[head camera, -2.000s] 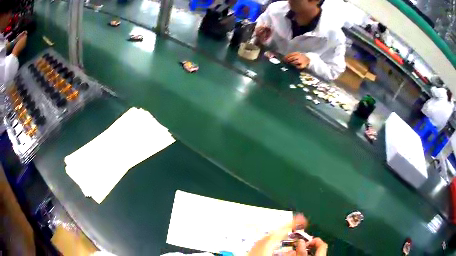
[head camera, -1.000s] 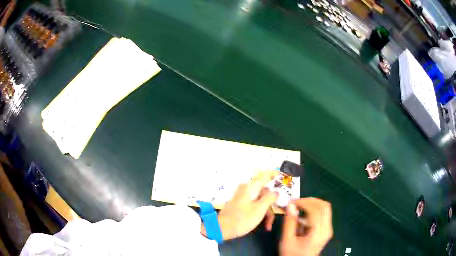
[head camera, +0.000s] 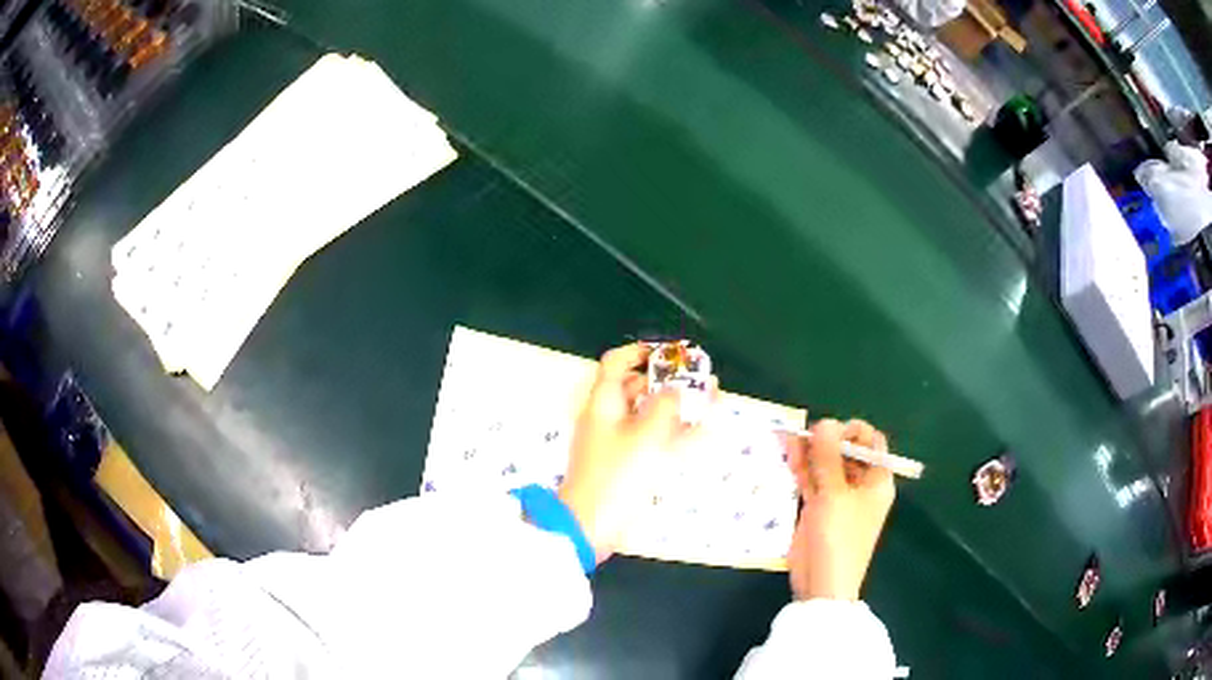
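My left hand (head camera: 618, 438), with a blue wrist strap (head camera: 553, 526), holds an electronic module (head camera: 679, 368) over the upper edge of the sticker sheet (head camera: 499, 412). The module shows a whitish rounded end and an orange part; my fingers cover some of it. My right hand (head camera: 845, 498) holds a slim white pen-like tool (head camera: 883, 460) at the sheet's right edge. The tool's thin end points left towards the module. The sheet lies flat on the green bench with rows of small bluish marks.
A fanned stack of label sheets (head camera: 286, 213) lies at left, blister trays (head camera: 80, 80) beyond it. Modules (head camera: 992, 480) sit on the belt at right. A long white box (head camera: 1105, 282) stands across the belt. Small whitish parts (head camera: 917, 60) lie at the top right.
The module has moved up and left in my left hand, its rounded end now upward. My right hand has moved up and right, and the white tool now shows in it.
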